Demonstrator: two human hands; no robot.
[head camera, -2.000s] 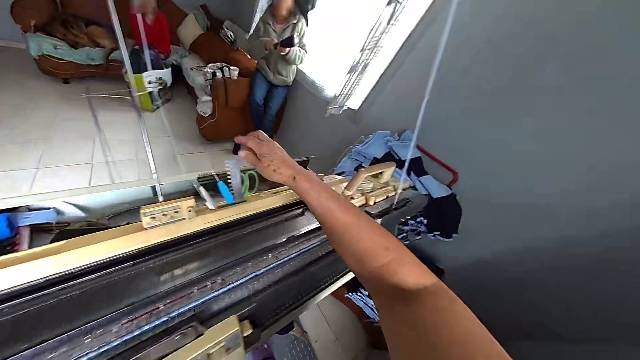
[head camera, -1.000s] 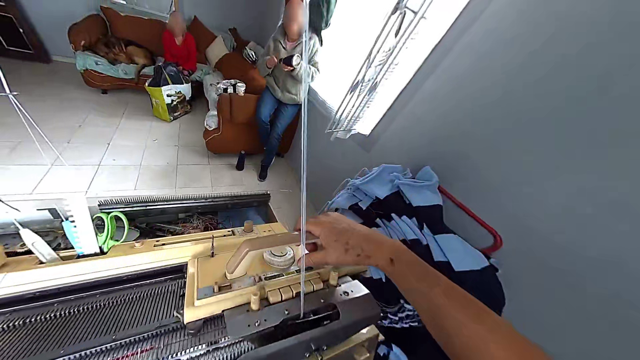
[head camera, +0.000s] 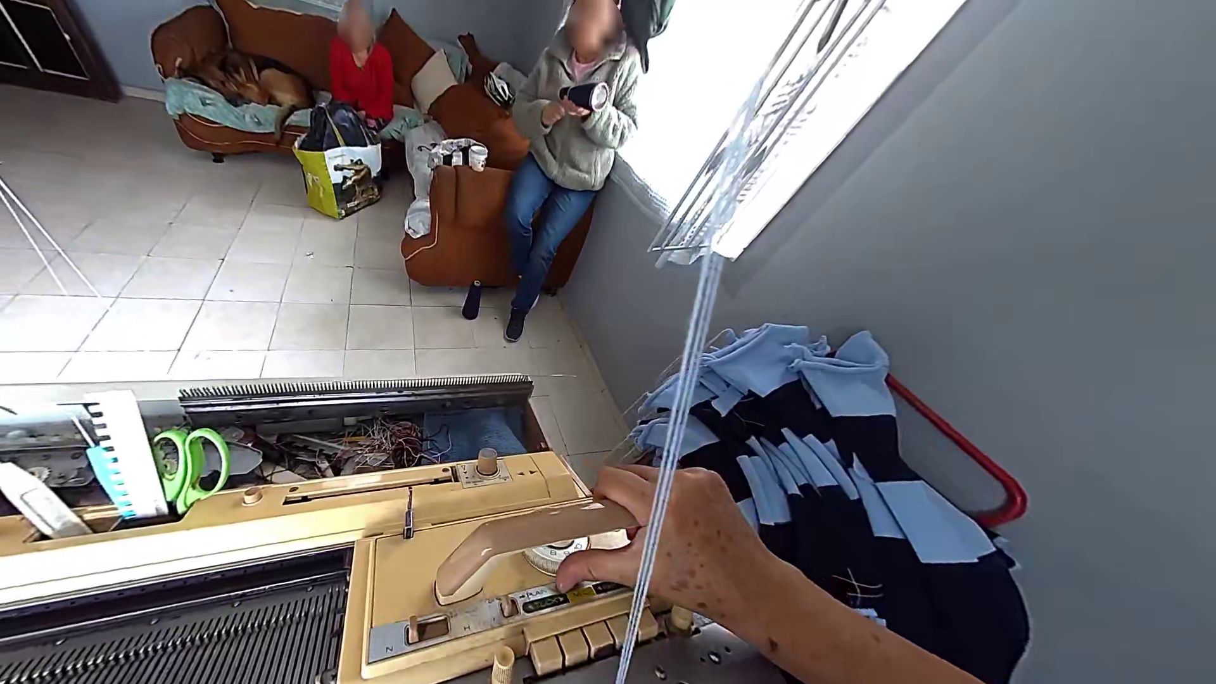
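Note:
My right hand grips the right end of the beige handle on a knitting machine carriage, thumb beside its round dial. Push buttons line the carriage's front edge. Pale blue yarn strands run down in front of the hand. Left of the carriage lies the ribbed needle bed. Green-handled scissors and a white toothed comb stand behind the machine at the left. My left hand is out of view.
Light blue and navy knitted pieces are heaped by a red tubular frame at the right wall. Beyond the machine, a person in a grey jacket leans on a brown armchair; another in red sits near a dog on a sofa.
My right hand has come from above the back rail onto the carriage handle, which it held one second ago too. The view has swung towards the right end of the machine.

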